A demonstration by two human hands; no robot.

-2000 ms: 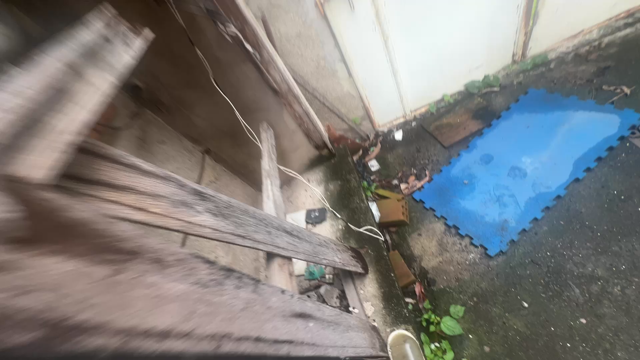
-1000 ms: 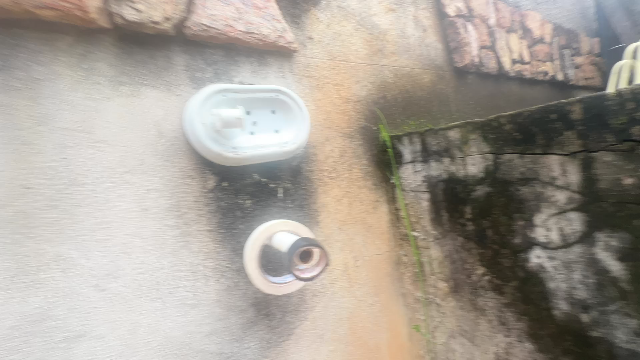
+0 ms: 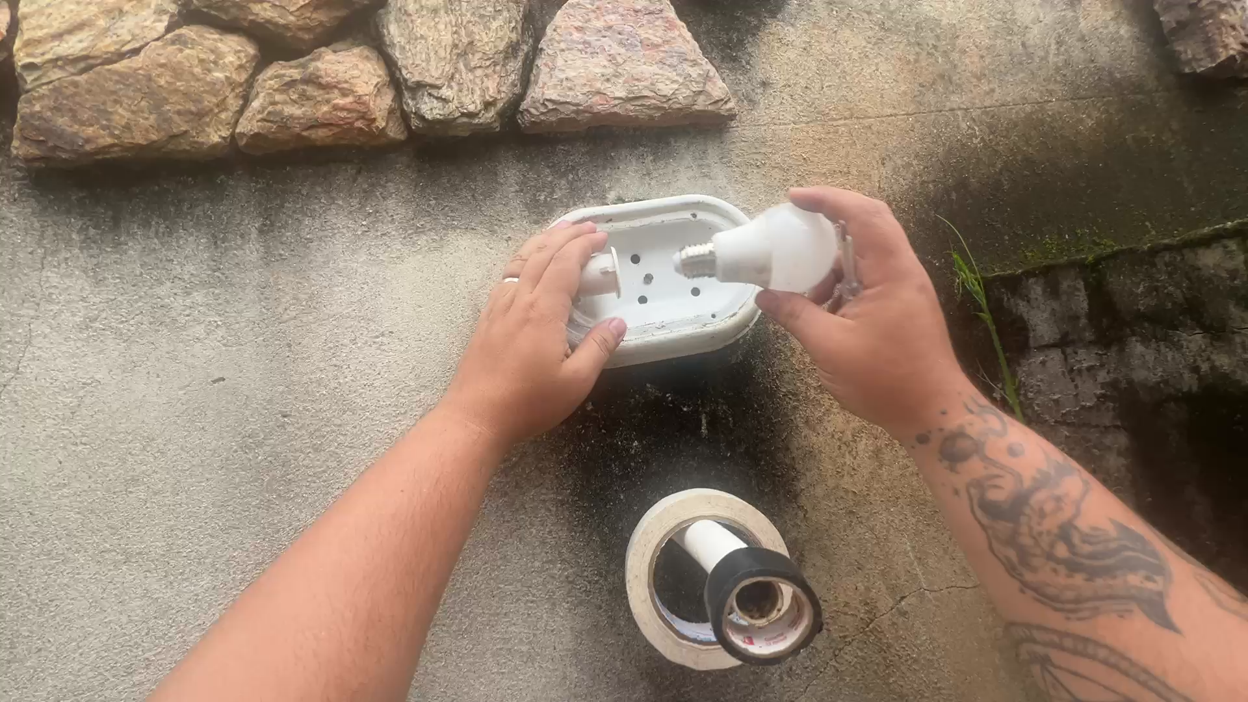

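A white oval wall light housing point(image 3: 673, 336) without a cover is fixed to the wall, with several small holes in its back. My left hand point(image 3: 541, 336) rests on its left end, fingers around the white lamp socket point(image 3: 600, 274), part of which it hides. Between the thumb and fingers of my right hand point(image 3: 868, 302) is a white light bulb point(image 3: 780, 252), its metal screw base pointing left towards the socket, a gap apart from it. Something small and clear also shows in that hand, too hidden to name.
Below the housing, a roll of masking tape point(image 3: 648, 595) and a roll of black tape point(image 3: 721, 595) hang on a white pipe point(image 3: 709, 542) in the rough wall. Rough stones point(image 3: 322, 100) jut out above. A mossy ledge point(image 3: 1121, 252) stands at the right.
Both hands have come into view at the light housing, the right one holding a bulb. The view swung from the ground and wooden boards to the wall.
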